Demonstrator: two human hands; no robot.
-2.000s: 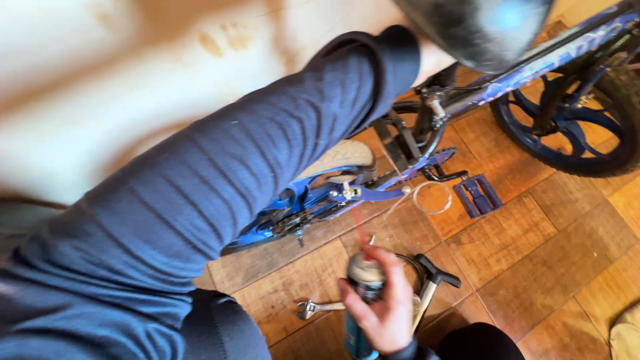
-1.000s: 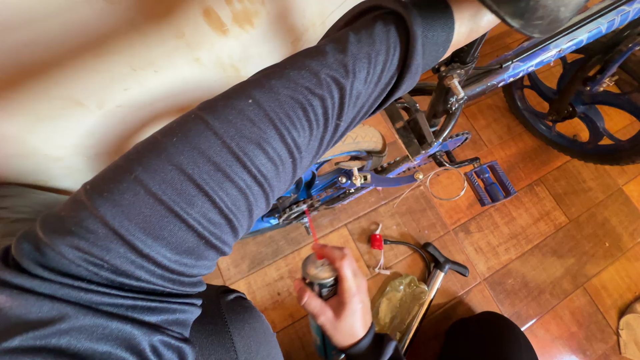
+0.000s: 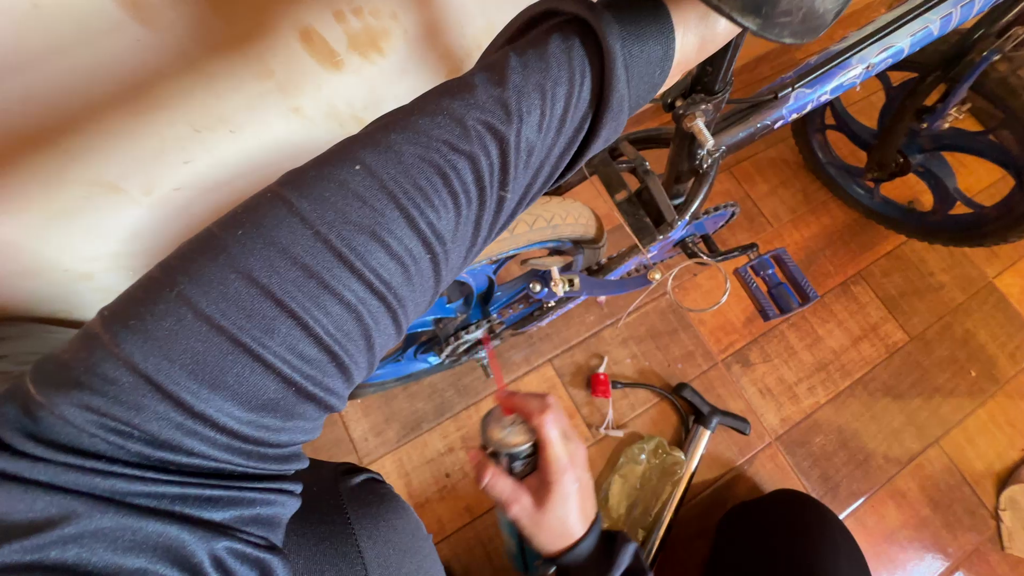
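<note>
My right hand point(image 3: 548, 480) holds an aerosol spray can point(image 3: 510, 442) upright near the bottom middle, a finger on its red nozzle. The thin red straw point(image 3: 493, 366) points at the rear sprocket and chain point(image 3: 472, 342) of a blue bicycle. My left arm reaches across to the upper right; only the wrist point(image 3: 698, 32) shows, beside the black saddle point(image 3: 788, 12), and the left hand itself is out of sight. The blue rear wheel point(image 3: 408, 356) is partly behind the sleeve. A loose cable point(image 3: 704, 288) curls beside the blue pedal point(image 3: 776, 284).
A hand pump point(image 3: 680, 488) lies on the tiled floor, with a red piece point(image 3: 600, 384) by its hose and a crumpled yellowish plastic bag point(image 3: 642, 484) alongside. The front wheel point(image 3: 920, 152) stands at the right. A stained pale wall point(image 3: 240, 120) rises at the left.
My right hand and the spray can have moved left from where they were two seconds ago, and the straw has shifted to the rear sprocket. An adjustable wrench seen in the earliest frame is now out of sight.
</note>
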